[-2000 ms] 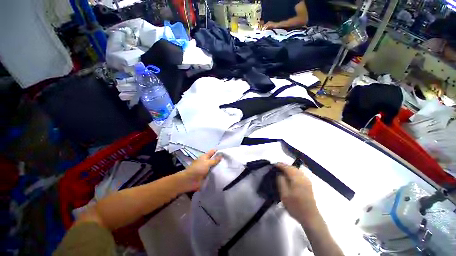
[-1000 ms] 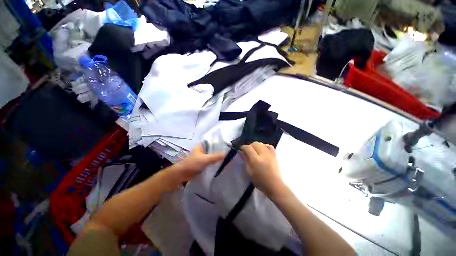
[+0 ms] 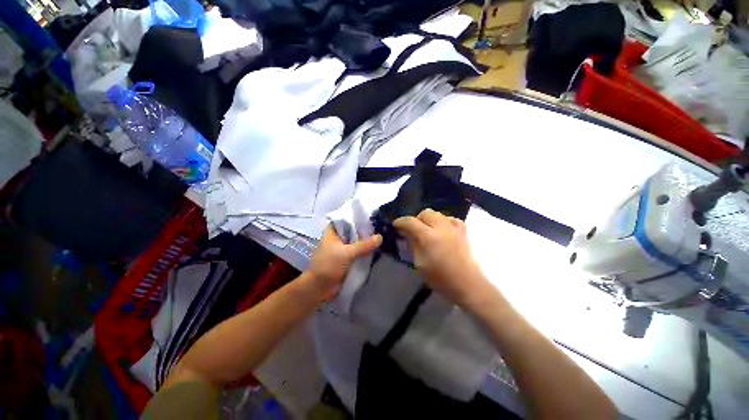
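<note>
A garment panel (image 3: 448, 340), pale with a black band, hangs over the table's front edge below my hands. My left hand (image 3: 338, 256) pinches a gathered pale fold of it between thumb and fingers. My right hand (image 3: 435, 246) grips the bunched black piece (image 3: 431, 193) at the panel's upper part. Both hands are close together. The cloth under my fingertips is partly hidden. A loose black strip (image 3: 517, 215) lies on the white table, running out to the right from behind the bunched cloth.
The sewing machine (image 3: 657, 225) stands at the right. Stacked cut panels (image 3: 275, 139) lie behind my left hand. A water bottle (image 3: 164, 138) leans at the left. A red basket (image 3: 144, 283) holds cloth at lower left; another red basket (image 3: 649, 102) is at back right. Dark cloth lies at the back.
The view has tilted down and shifted right. My right hand has moved from the black bunch to beside my left hand. The black piece now stands bunched above my hands; more panel hangs below.
</note>
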